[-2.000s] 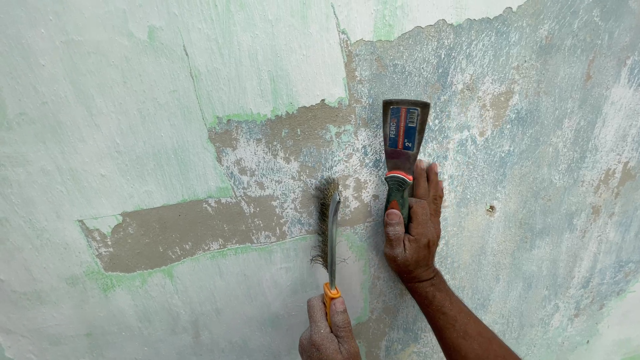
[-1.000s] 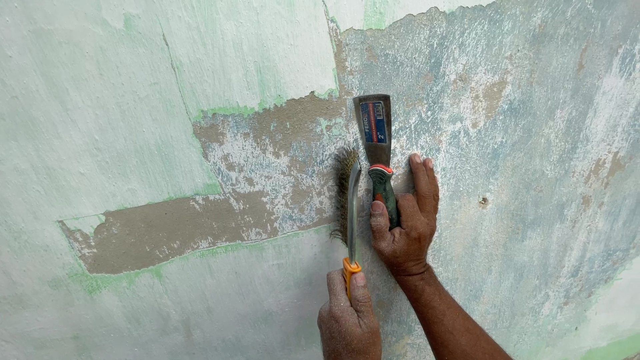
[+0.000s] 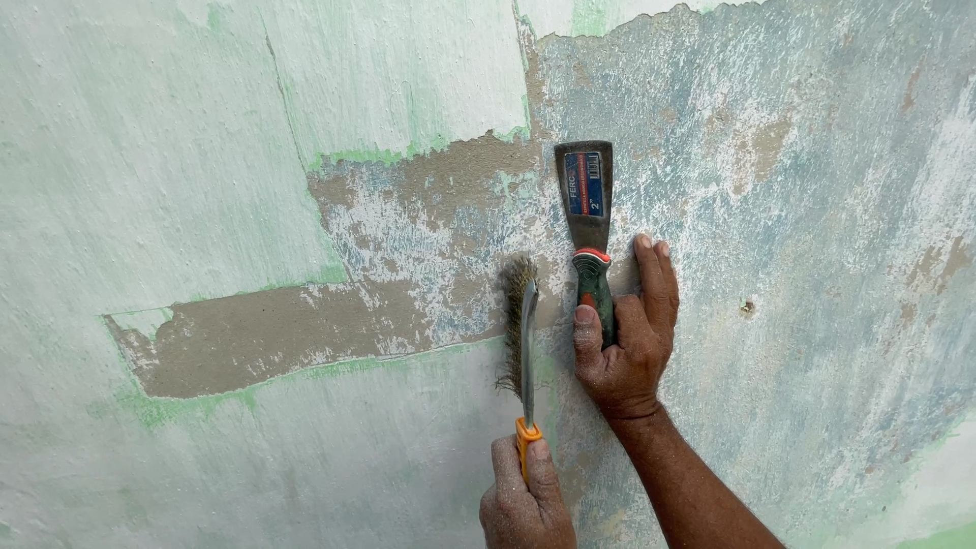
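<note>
My left hand, dusty, grips the orange handle of a wire brush at the bottom middle. The brush stands nearly upright, its frayed bristles facing left over the bare strip of the wall. To its right, my right hand holds a putty knife by its dark green and red handle. The knife's metal blade points up and bears a blue and red label. Two fingers of this hand reach up beside the handle, toward the wall. Whether the bristles touch the wall I cannot tell.
Light green and white paint covers the wall at left and below. Grey-brown plaster shows in a stepped strip. On the right spreads a worn blue-white surface with a small hole. Thin cracks run down the paint above.
Over the frames the brush and my left hand have shifted slightly about the wall, close beside the putty knife. Both hands keep hold of their tools. The view has moved a little.
</note>
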